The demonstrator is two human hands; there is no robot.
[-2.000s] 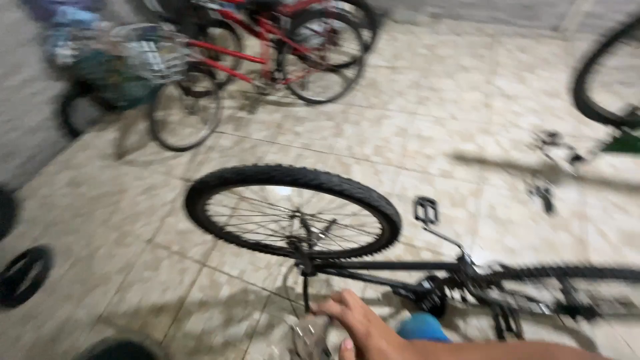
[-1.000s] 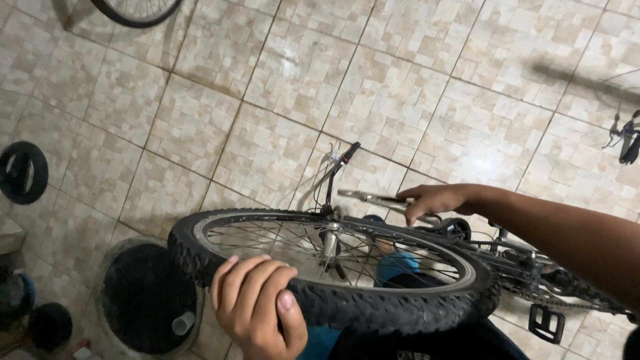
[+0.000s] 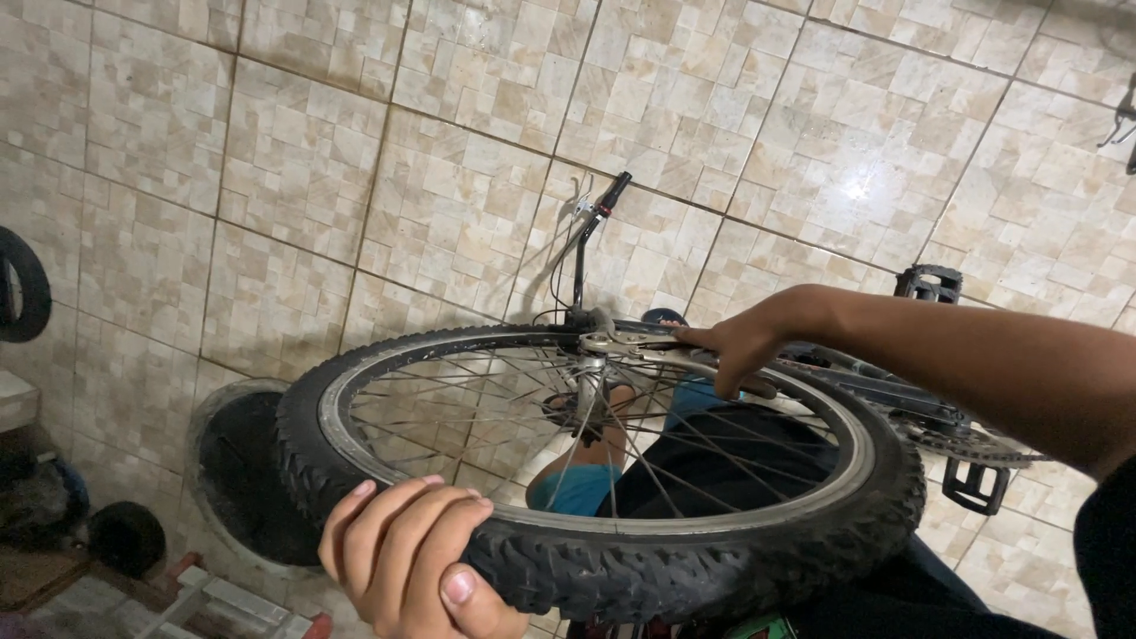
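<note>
A bicycle wheel with a knobby black tyre [image 3: 621, 568] lies across the view above my legs. My left hand [image 3: 417, 559] grips the tyre at its near left side, fingers over the tread. My right hand [image 3: 754, 342] holds locking pliers [image 3: 648, 342], whose jaws are at the axle end on top of the wheel hub [image 3: 591, 390]. Behind the hub, a handlebar with a black grip [image 3: 612, 195] and brake lever points away from me. The bicycle's crank and chainring [image 3: 954, 439] lie to the right, below my forearm, with one pedal [image 3: 930, 282] above it and another beneath.
A round black tub [image 3: 257, 470] stands on the tiled floor left of the wheel. Farther left are a small tyre [image 3: 22, 284] and a dark round object [image 3: 126, 538]. A grey and red frame-like object [image 3: 235, 603] lies at the lower left. Spokes partly cover my legs.
My left hand, near the handlebar area two seconds ago or unclear which hand, is not traceable; since one second ago the pliers have moved onto the axle end. The view has tilted down.
</note>
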